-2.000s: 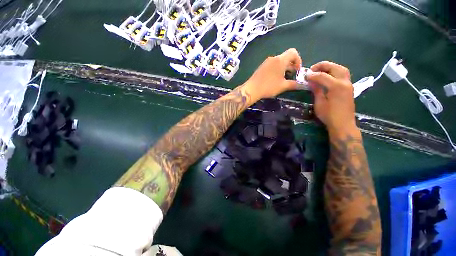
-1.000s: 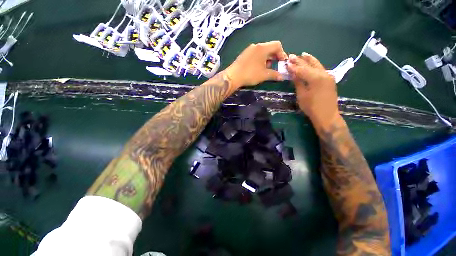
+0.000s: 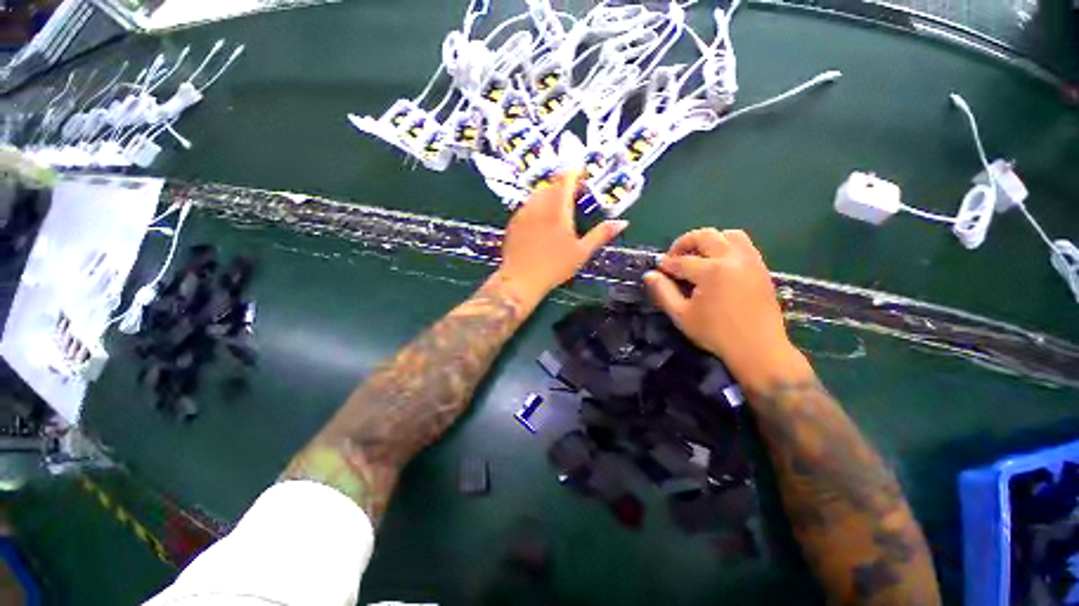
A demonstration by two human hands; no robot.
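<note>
My left hand (image 3: 547, 243) is at the near edge of a pile of open white adapters (image 3: 619, 187) with coiled white cords. Its thumb and fingers are apart, and its fingertips overlap the pile's front. My right hand (image 3: 724, 290) is over the dark rail, to the right of my left hand, with thumb and fingertips together. Whether a small piece is between them cannot be told. A heap of flat black pieces (image 3: 639, 403) lies below and between my hands. A white adapter (image 3: 867, 199) with its cord lies at the right, its open side not visible.
The dark worn rail (image 3: 379, 230) crosses the green surface. Another adapter (image 3: 1006, 182) lies at the far right. A smaller black heap (image 3: 189, 331) and a white sheet (image 3: 89, 260) are at left, with more corded units behind. A blue bin (image 3: 984, 533) holds black pieces at lower right.
The white adapter held between both hands is released and lies at the right. My left hand has moved to the open adapters; my right hand has come down to the rail. The camera view has shifted.
</note>
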